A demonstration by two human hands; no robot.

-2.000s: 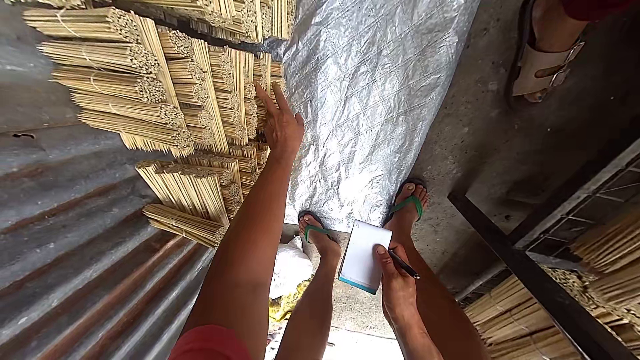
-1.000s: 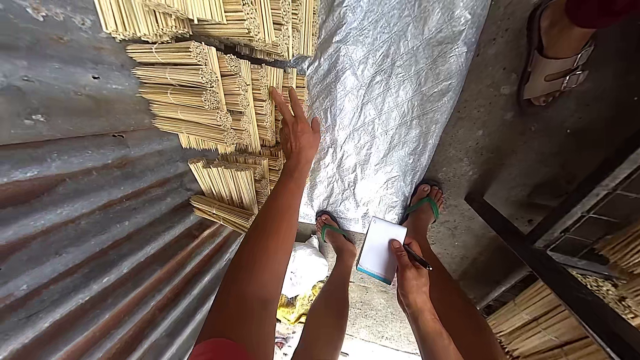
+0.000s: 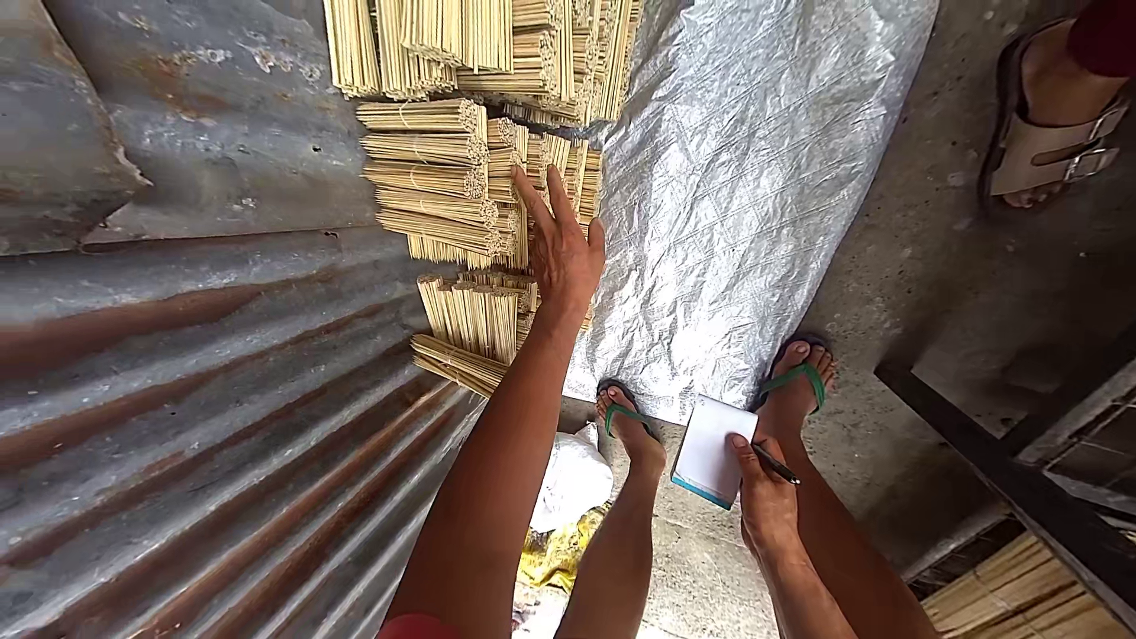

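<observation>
My left hand (image 3: 565, 253) is spread over the stacked bundles of thin wooden sticks (image 3: 435, 182), its index and middle fingers extended; whether the fingertips touch the sticks is hard to tell. In my right hand (image 3: 768, 501) are a small notepad (image 3: 717, 448) with a white page and blue edge, and a dark pen (image 3: 776, 463). The thumb lies on the page, and the pen sticks out to the right. More bundles (image 3: 475, 40) are stacked at the top, and a few others (image 3: 470, 315) lie below my left hand.
A silvery plastic sheet (image 3: 719, 204) covers the floor beside the stacks. Corrugated metal (image 3: 222, 399) stands at left. A white sack (image 3: 572, 479) and a yellow bag (image 3: 561, 550) lie near my foot. A dark metal frame (image 3: 1003, 470) is at right; another person's sandaled foot (image 3: 1052, 115) is at upper right.
The view has shifted left. My left hand stays over the stick bundles with its fingers spread; my right hand still holds the notepad and pen.
</observation>
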